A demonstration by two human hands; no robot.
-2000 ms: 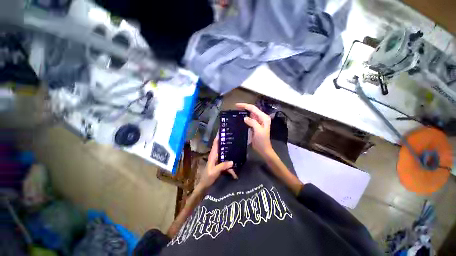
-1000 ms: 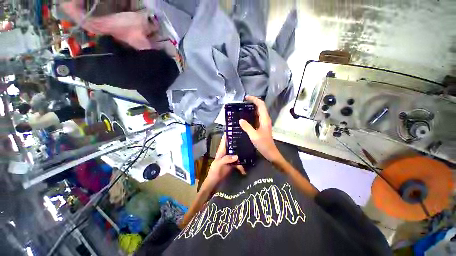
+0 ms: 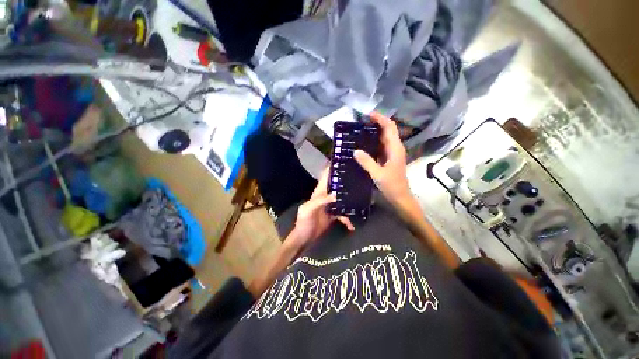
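A black smartphone (image 3: 350,172) with a lit list on its dark screen is upright in front of my chest. My left hand (image 3: 317,214) holds its lower left side, with the thumb near the bottom edge. My right hand (image 3: 387,156) holds its right side, with the thumb over the upper part of the screen and fingers behind the top corner. The fingers behind the phone are partly hidden. Grey garment pieces (image 3: 350,59) lie heaped on the white table (image 3: 539,77) just beyond the phone.
A machine bed with round dark parts (image 3: 536,210) is at the right, an orange disc (image 3: 536,298) partly hidden below it. A blue-edged table (image 3: 157,112) holds machine parts at the left. A wooden chair (image 3: 242,203), black cloth (image 3: 277,165) and a blue crate (image 3: 193,228) are lower left.
The view has turned and shifted, so the machine bed now slants down at the right and the orange disc is mostly covered. Both hands still hold the phone.
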